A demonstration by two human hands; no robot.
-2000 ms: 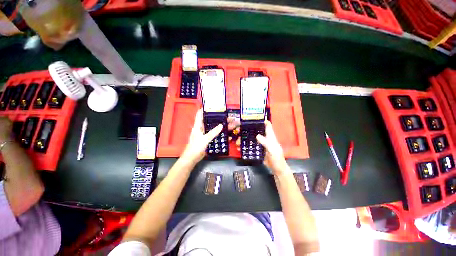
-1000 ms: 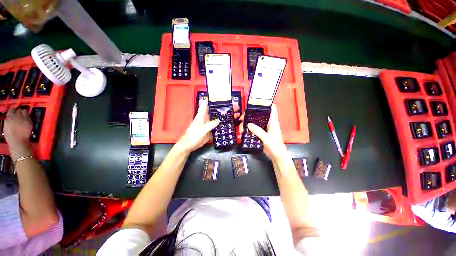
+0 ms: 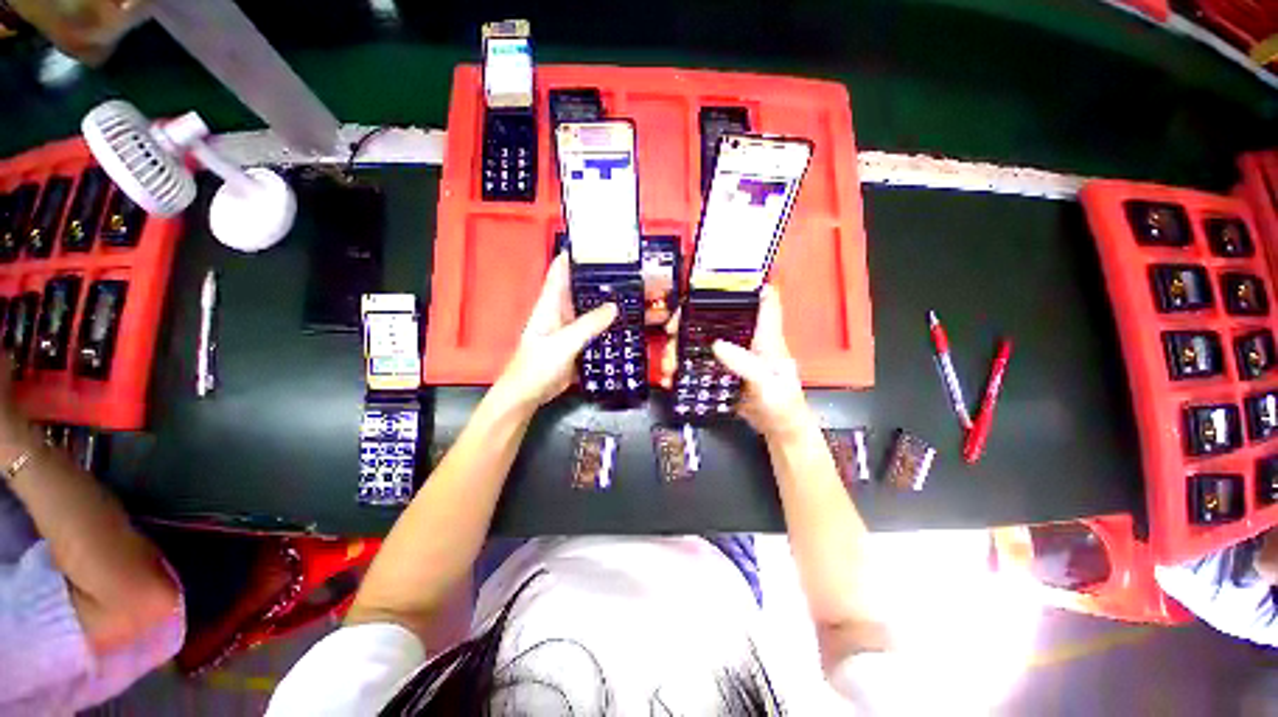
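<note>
My left hand (image 3: 558, 340) holds an open flip phone (image 3: 603, 196) with a lit screen, thumb on its keypad. My right hand (image 3: 764, 367) holds a second open flip phone (image 3: 746, 217), tilted to the right, thumb on its keypad. Both are over the front of a red tray (image 3: 491, 301). An open lit phone (image 3: 509, 140) stands in the tray's back left pocket. Dark handsets (image 3: 723, 140) lie in other pockets; one between my hands is partly hidden. Several batteries (image 3: 677, 453) lie along the near bench edge.
Another open phone (image 3: 391, 392), a black slab (image 3: 345, 252), a pen (image 3: 208, 333) and a fan (image 3: 252, 209) are at left. Red and white pens (image 3: 990, 401) lie right. Filled red trays (image 3: 1121, 301) flank both sides. A person's arm (image 3: 77, 518) is at lower left.
The view has shifted, so the bench sits higher in the picture. Both screens show different content. The right phone has tilted to the right. The neighbour's arm has moved at the left tray.
</note>
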